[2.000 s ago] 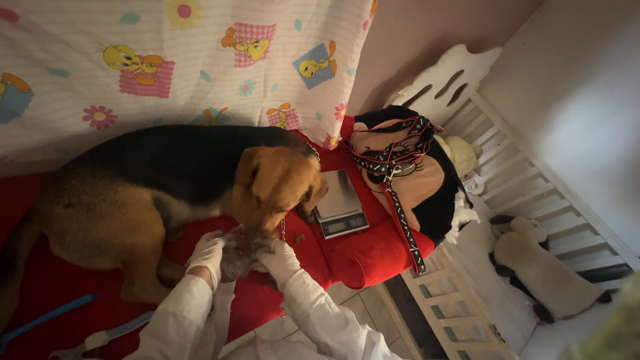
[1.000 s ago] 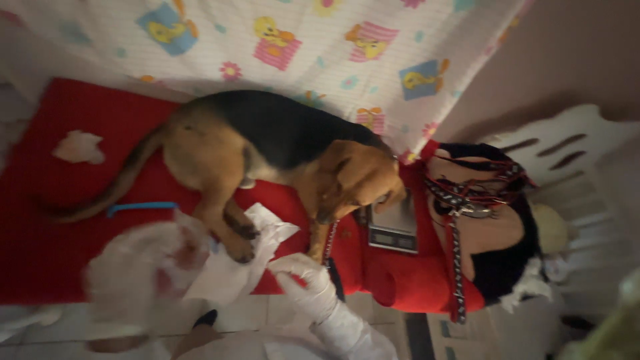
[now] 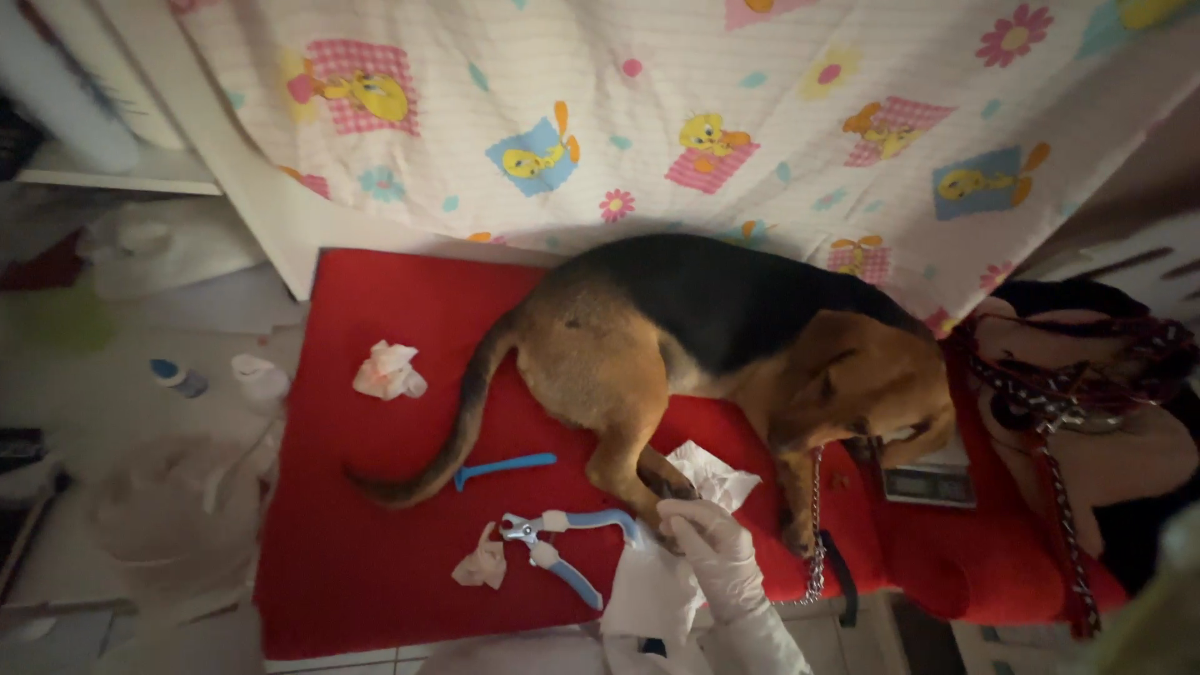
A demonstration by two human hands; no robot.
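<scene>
A black-and-tan dog (image 3: pixel 712 319) lies on its side along a red padded surface (image 3: pixel 375 562), its head toward the right. My right hand (image 3: pixel 717 553), in a white glove, has its fingers closed at a hind paw (image 3: pixel 670 506). My left hand is out of view. Beside the paws lie a crumpled white tissue (image 3: pixel 717 478) and a white sheet (image 3: pixel 652 586). Nail clippers (image 3: pixel 553 544) with blue-and-white handles lie spread left of the hand, by a small tissue scrap (image 3: pixel 481 561). A blue razor (image 3: pixel 506 466) rests near the tail.
A stained, crumpled tissue (image 3: pixel 389 370) lies at the upper left of the red surface. Beyond the dog hangs a cartoon-print cloth (image 3: pixel 619 122). A small digital scale (image 3: pixel 928 483) sits by its head, beside a patterned leash (image 3: pixel 1064 525). A small bottle (image 3: pixel 178 377) stands at far left.
Both gloved hands were together near the dog's muzzle; now only the right shows, at the hind paw. The left has left the view, which has swung left. The dog's head has lifted away from the hands.
</scene>
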